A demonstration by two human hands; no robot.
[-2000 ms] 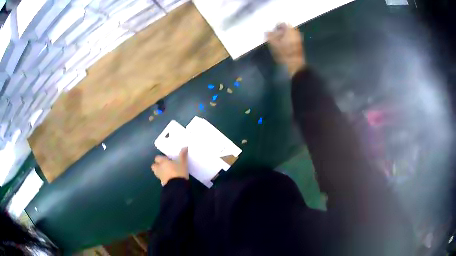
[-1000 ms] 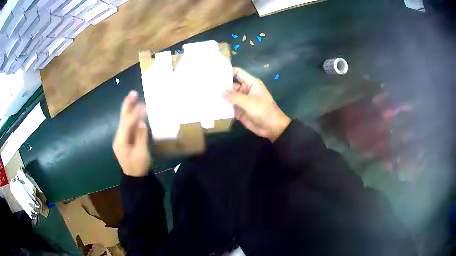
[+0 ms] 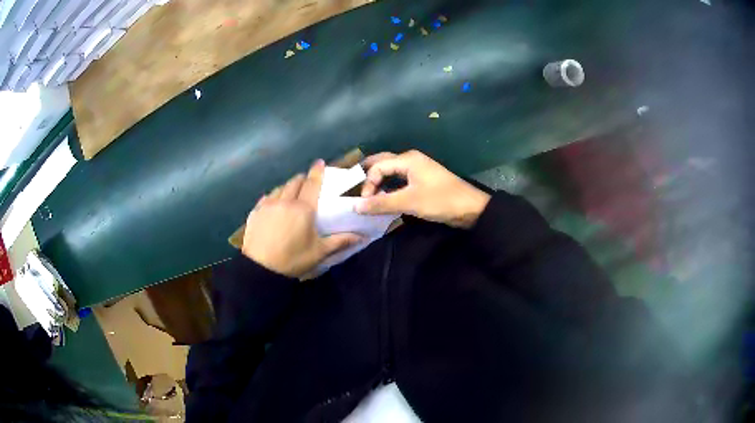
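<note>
A white folding carton [image 3: 349, 216] with brown inner faces is partly folded, close to my body at the bench's near edge. My left hand [image 3: 290, 221] grips its left side, with the fingers over the top and the thumb on the white face. My right hand [image 3: 418, 190] pinches a flap at its right end with thumb and forefinger; a dark gap shows beside the white flap there. My hands hide much of the carton.
Finished cartons [image 3: 50, 41] stand at the far left, behind a brown board [image 3: 174, 70]. A small hollow roll [image 3: 565, 73] and blue and yellow scraps [image 3: 399, 38] lie on the green bench. Torn cardboard [image 3: 141, 330] is below, left.
The flat blank has been folded into a narrower shape and brought nearer my body. My left hand has closed onto it, and my right hand has moved to its end flap.
</note>
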